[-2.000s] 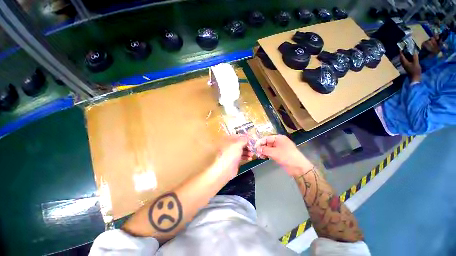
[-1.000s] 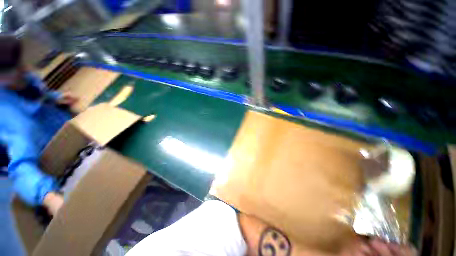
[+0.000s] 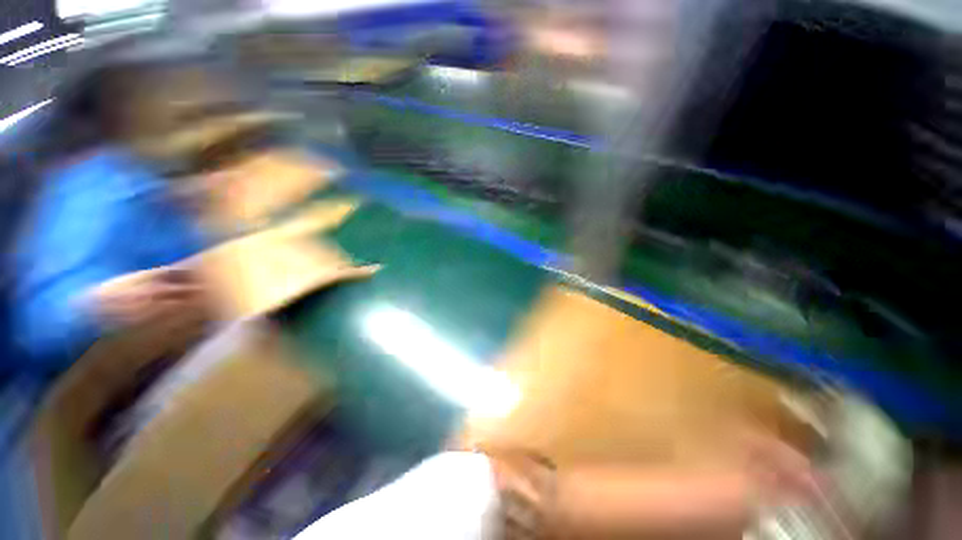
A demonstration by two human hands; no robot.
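Observation:
The whole view is blurred. My left forearm reaches right across the lower edge, and my left hand (image 3: 783,477) is a smear over the right end of the brown cardboard mat (image 3: 622,369). The pale roll (image 3: 873,454) stands just right of my left hand, with a whitish strip below it near the bottom edge. Whether my fingers hold any film cannot be made out. My right hand is out of the picture.
A person in blue sleeves is at the left, hands by an open brown carton (image 3: 211,432). The green bench top (image 3: 422,253) lies between carton and mat. Blurred dark parts line the green conveyor (image 3: 485,158) beyond the blue edge (image 3: 728,332). A grey post stands mid-view.
My view has swung left, bringing in the carton and the person in blue. My left hand now shows slightly higher in the picture; my right hand has left view.

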